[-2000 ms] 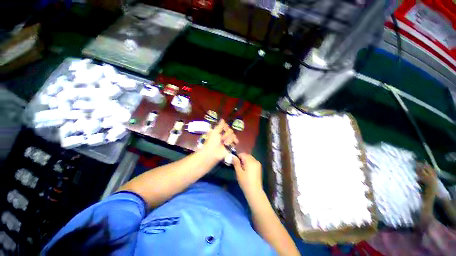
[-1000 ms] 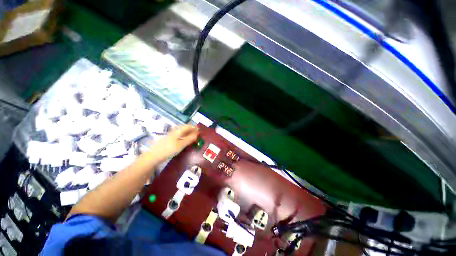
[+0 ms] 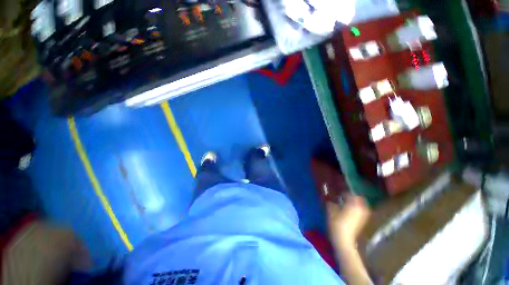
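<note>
The dark red-brown test fixture (image 3: 410,167) stands at the upper right, with red digits and a green light lit. White adapters sit at its stations: one at the top (image 3: 419,30), one below it (image 3: 432,76) and one near the middle (image 3: 404,113). My right hand (image 3: 349,216) is low at the right, beside the fixture's near end and the carton. It is blurred, and I cannot tell whether it holds anything. My left hand is not in view.
A clear tray (image 3: 287,42) of white adapters is cut off at the top. A black tray (image 3: 167,50) with pale parts is at the upper left. The carton (image 3: 390,222) is at the lower right. Blue floor (image 3: 150,145) with yellow lines and my feet show below.
The view has swung down and left onto the floor, so the fixture now shows at the right. My left hand, earlier at the fixture's corner, has left the picture; my right hand shows again.
</note>
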